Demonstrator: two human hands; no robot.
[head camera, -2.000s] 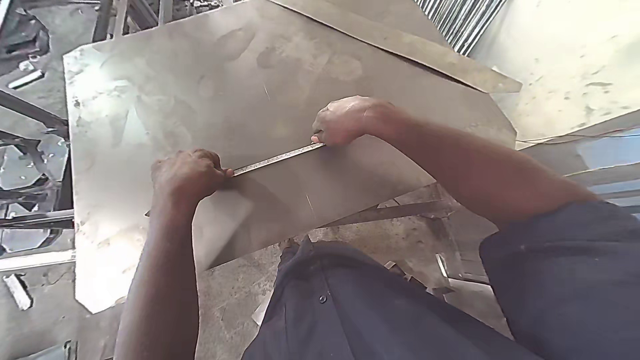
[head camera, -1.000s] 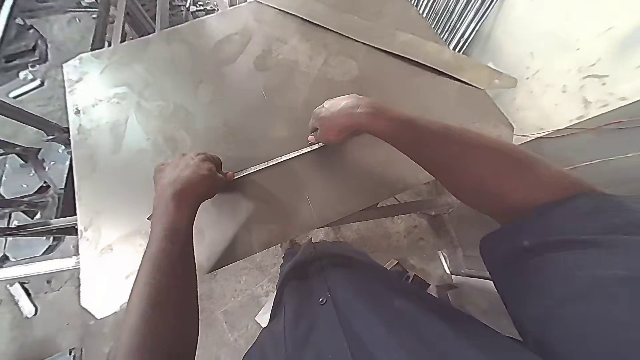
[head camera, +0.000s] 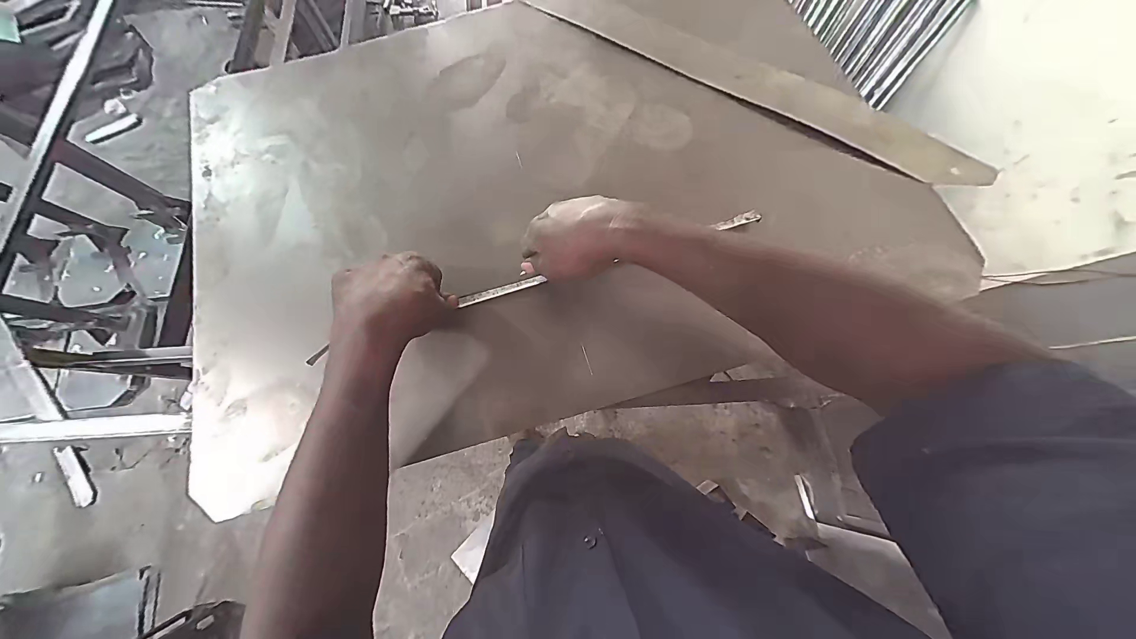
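A large sheet of metal (head camera: 355, 177) with cut corners lies in front of me. Over its middle I hold a thin, narrow metal strip, perhaps a steel rule (head camera: 501, 290), with both hands. My left hand (head camera: 390, 297) is closed around it on the left, and a short end sticks out past that wrist. Farther right, my right hand (head camera: 581, 238) grips the same strip, whose other end shows beyond the forearm. Between the hands a short length is visible, slanting up to the right. Two fine scratch-like lines mark the sheet.
A long flat metal strip (head camera: 763, 98) lies across the sheet's upper right edge. Beyond it are a bundle of metal rods (head camera: 879, 44) and another pale sheet (head camera: 1056, 115). Steel bars (head camera: 98, 429) and scrap pieces cover the left side. A dark metal bar (head camera: 710, 390) runs under the near edge.
My right hand has moved left, closer to my left hand, so less of the strip shows between them. The strip's right end now shows beyond my right forearm.
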